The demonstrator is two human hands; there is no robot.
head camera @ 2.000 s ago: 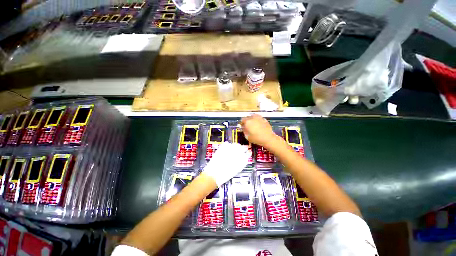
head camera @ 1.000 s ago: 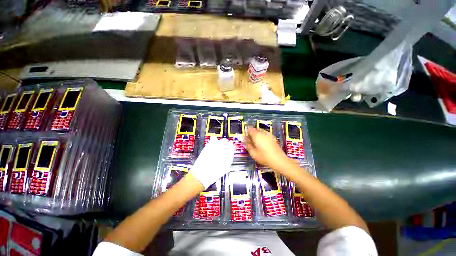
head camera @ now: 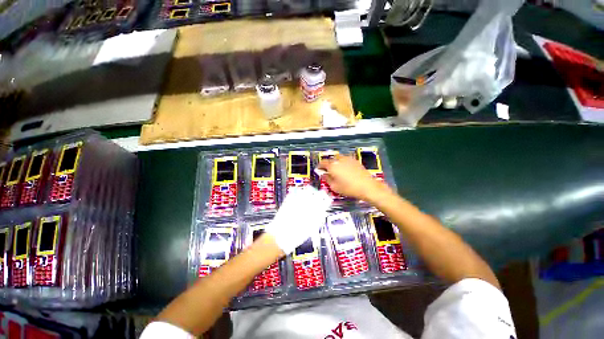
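Red keypad phones with yellow-framed dark screens lie in two rows in a clear blister tray point(head camera: 199, 192). My left hand point(head camera: 299, 215), in a white glove, rests over the middle of the tray, by the lower part of the third upper-row phone point(head camera: 299, 165). My right hand point(head camera: 341, 176) is bare, with its fingertips pinched over the fourth upper-row phone. A tiny white piece point(head camera: 320, 172) shows at these fingertips. Whether my left fingers hold anything is hidden.
Beyond the tray, a tan board point(head camera: 179, 106) bears a clear bottle point(head camera: 269, 100), a red-marked bottle point(head camera: 312, 83) and a white scrap point(head camera: 333, 116). A stack of phone trays point(head camera: 99, 218) stands at left. A translucent bag point(head camera: 480, 66) is at upper right, a grey panel point(head camera: 112, 99) at upper left.
The view has shifted. Relative to the tray, my left hand has moved right from near the second upper phone, and my right fingertips now lie over the fourth phone's screen.
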